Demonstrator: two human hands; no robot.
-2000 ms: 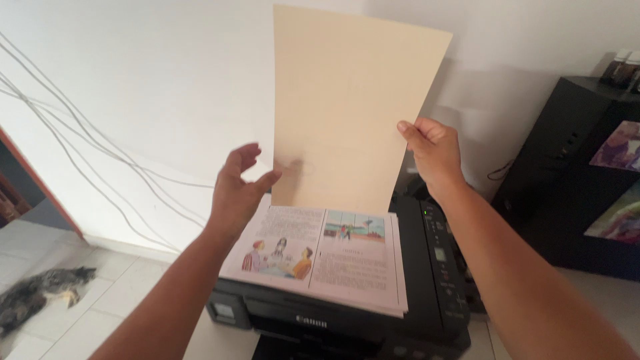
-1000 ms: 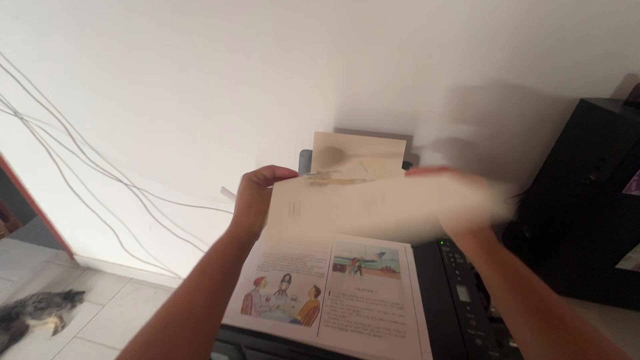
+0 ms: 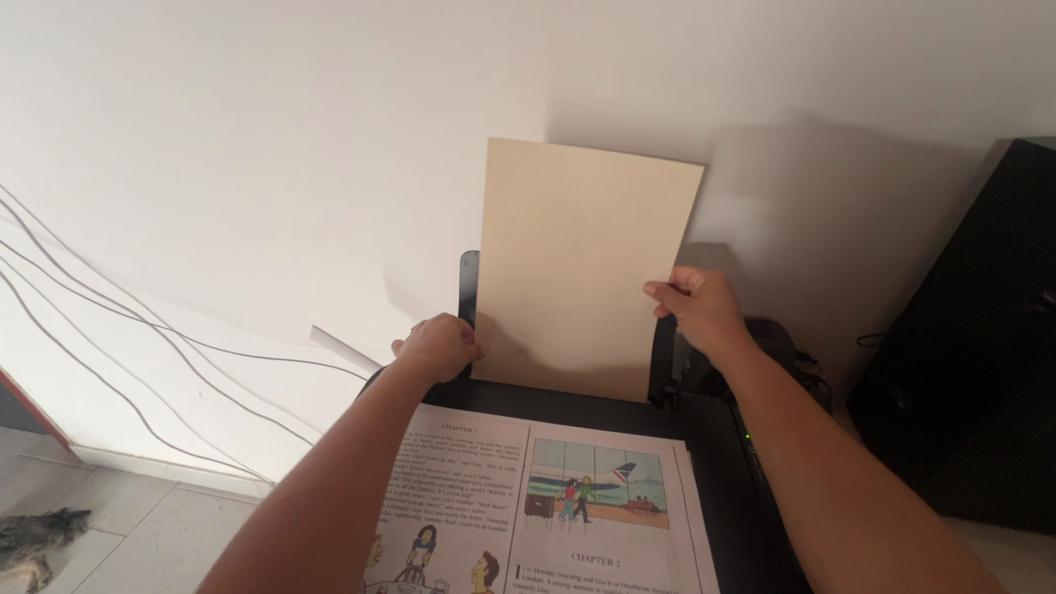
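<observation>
A cream sheet or stack of paper (image 3: 582,264) stands upright in the rear paper feed of a black Canon printer (image 3: 742,487). My right hand (image 3: 701,309) pinches its right edge between thumb and fingers. At the lower left edge, by the black paper support (image 3: 469,285), is my left hand (image 3: 441,346), its fingers bent; whether they grip the paper or the guide I cannot tell. Printed pages with coloured drawings (image 3: 610,536) lie on top of the printer, in front of the feed.
White wall (image 3: 289,148) rises behind the printer. Loose cables (image 3: 177,334) hang at the left. A black cabinet or case (image 3: 965,346) stands at the right. On the tiled floor (image 3: 140,536), lower left, lies a furry animal (image 3: 37,549).
One second ago the cream paper was tilted low and blurred over the printed pages; now it stands upright in the rear feed. My left hand has moved down to its lower left edge.
</observation>
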